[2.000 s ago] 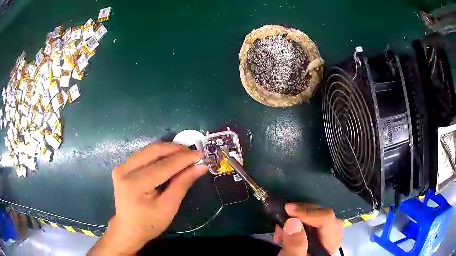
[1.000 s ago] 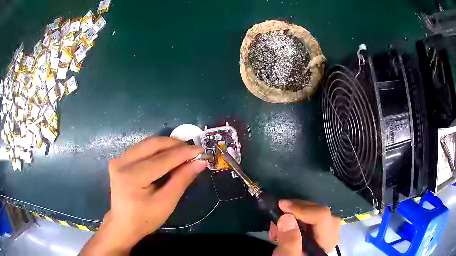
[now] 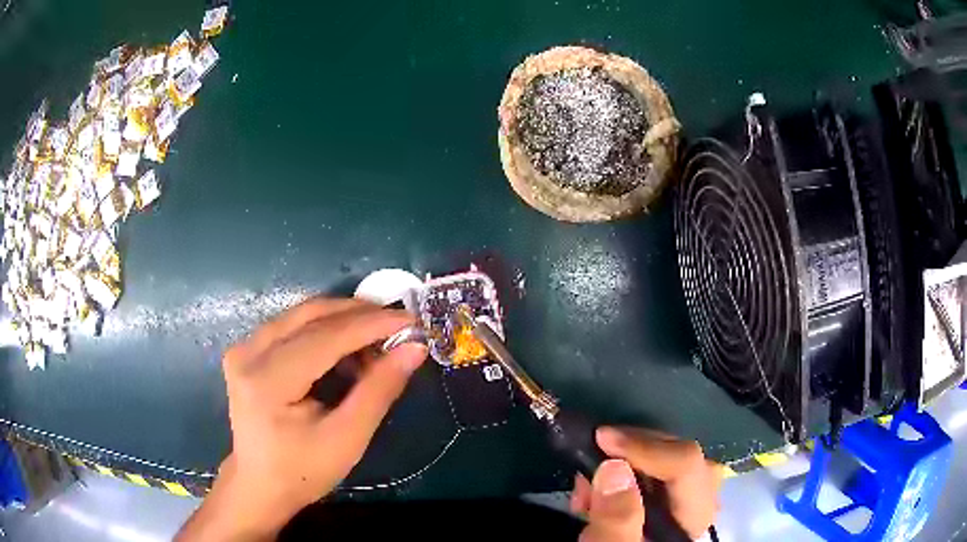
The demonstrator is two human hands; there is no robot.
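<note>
A small circuit board in a pinkish-white rimmed housing lies on the green bench, with an orange flex cable on its lower part. My right hand holds a soldering iron like a pen, its tip over the board at the orange patch. My left hand is at the board's left edge, thumb and forefinger pinching the thin solder wire. A white disc lies partly behind the left fingers. A black panel lies just below the board.
A tan crusty bowl of grey granules stands beyond the board. A black fan stands at the right. A pile of small silver-white squares covers the far left. A blue stool is beyond the near edge.
The iron stays over the board, its tip shifting slightly on it. My left fingers have drawn back slightly to the left. The view has shifted a little.
</note>
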